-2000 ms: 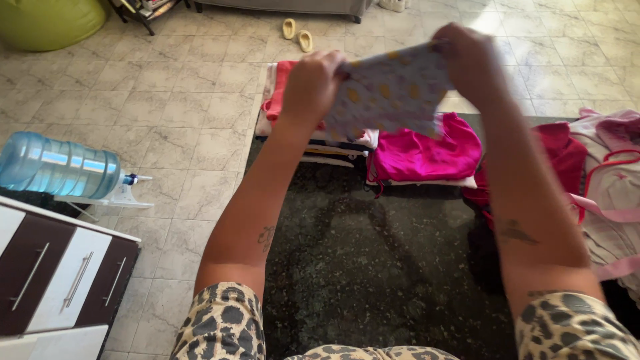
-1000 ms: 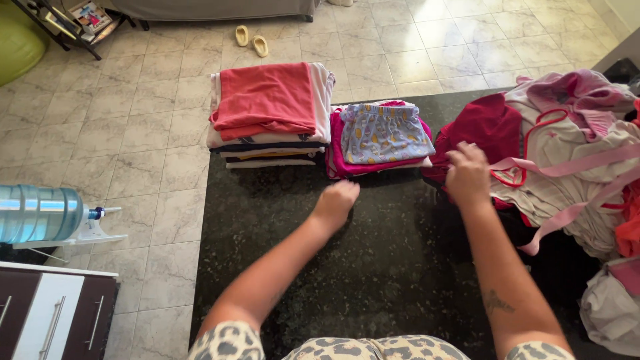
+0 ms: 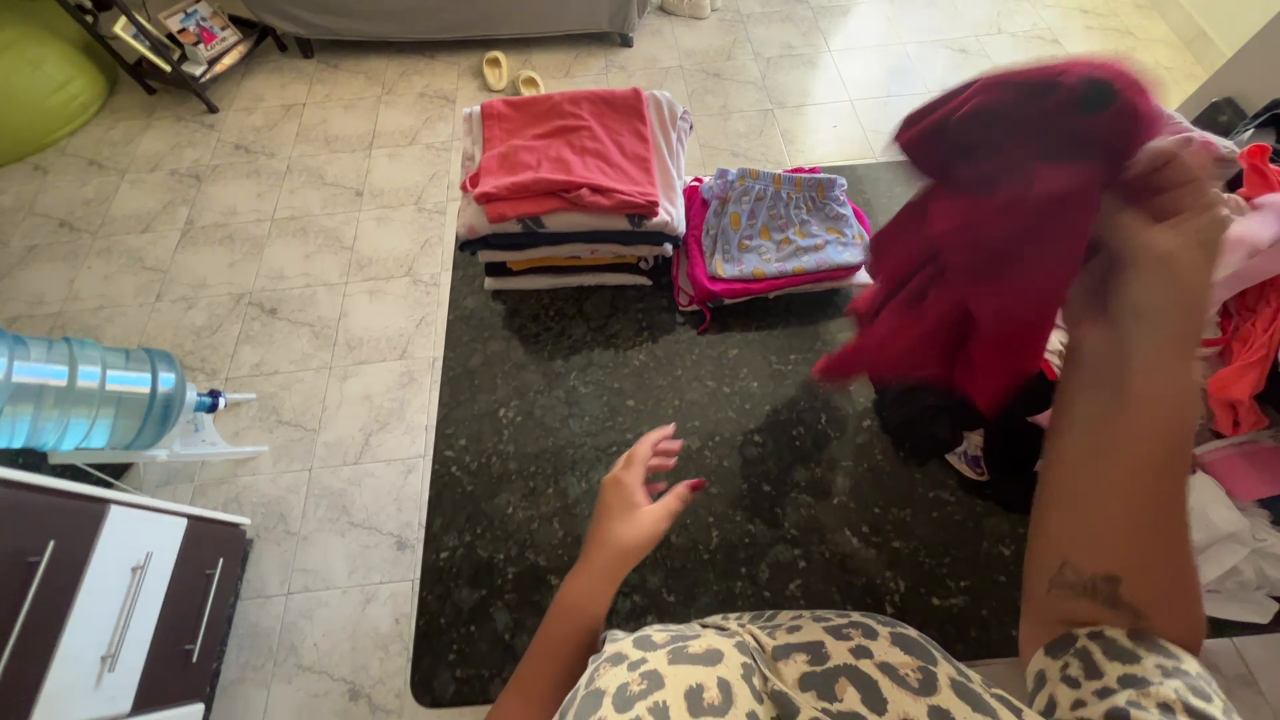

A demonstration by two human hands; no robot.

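Note:
My right hand [image 3: 1160,215] grips a dark red garment [image 3: 1000,230], blurred by motion, which hangs in the air over the right part of the dark stone countertop [image 3: 600,400]. My left hand [image 3: 645,495] is over the counter's near middle, fingers apart, holding nothing. At the counter's far edge lies a stack of folded clothes with a coral garment [image 3: 565,145] on top. Just right of it, patterned light blue shorts [image 3: 785,225] lie on folded magenta clothing [image 3: 720,285].
Loose clothes, among them an orange-red garment [image 3: 1240,390] and a white one [image 3: 1235,550], are heaped at the right. A black item [image 3: 925,420] lies under the raised garment. Left of the counter, a blue water jug [image 3: 90,395] rests on its side above drawers [image 3: 120,600].
The dark red garment, in the heap a second ago, is now lifted in my right hand. The patterned shorts, held up in both hands two seconds ago, lie on the smaller stack.

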